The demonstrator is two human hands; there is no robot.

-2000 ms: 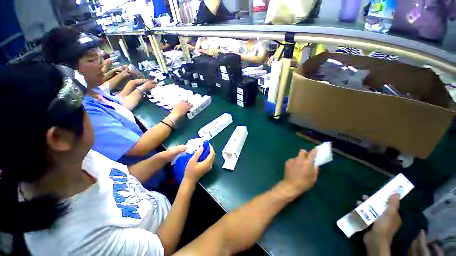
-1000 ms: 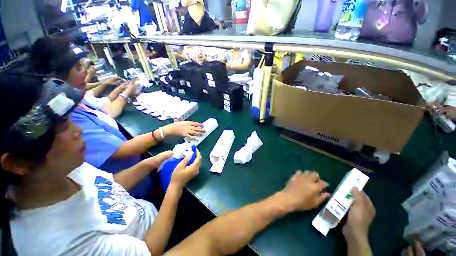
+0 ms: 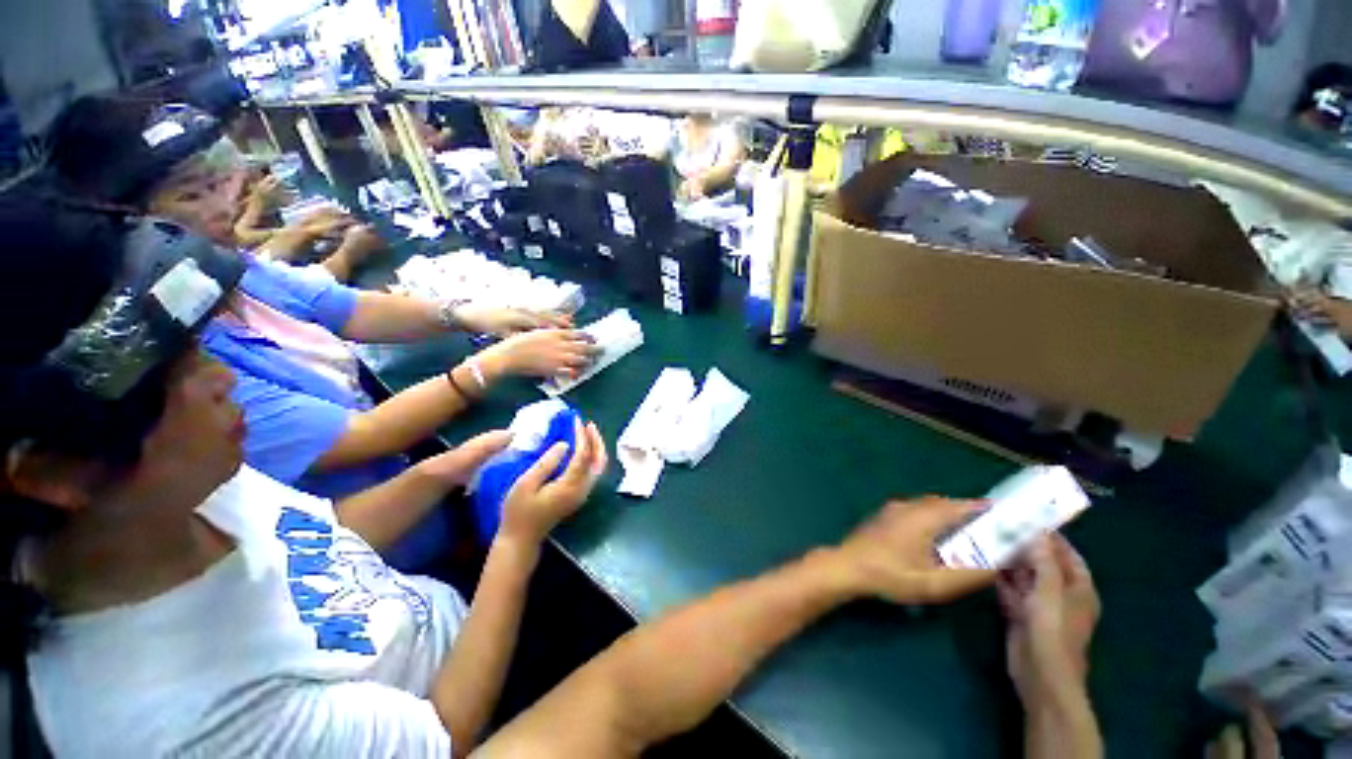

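A slim white unit box [image 3: 1017, 518] with dark print is held between both my hands above the bench at the lower right. My left hand [image 3: 916, 550] grips its left end. My right hand [image 3: 1054, 590] holds it from below with the fingertips near its lower edge. The box is tilted, its right end higher. Whether its end flaps are closed is too blurred to tell. A white open unit box [image 3: 657, 421] lies on the bench at the centre left, with a crumpled-looking white piece [image 3: 707, 417] against its right side.
A large brown carton [image 3: 1038, 319] with grey packets stands behind my hands. Packed white boxes [image 3: 1290, 601] are piled at the right. Black boxes [image 3: 687, 267] stand at the back. A person on the left holds a blue cloth [image 3: 519, 472]. A shelf [image 3: 949, 107] runs overhead.
My left hand has come to the box, which has turned flatter. The white piece released on the bench now lies against the open box. The neighbour's hands have shifted slightly.
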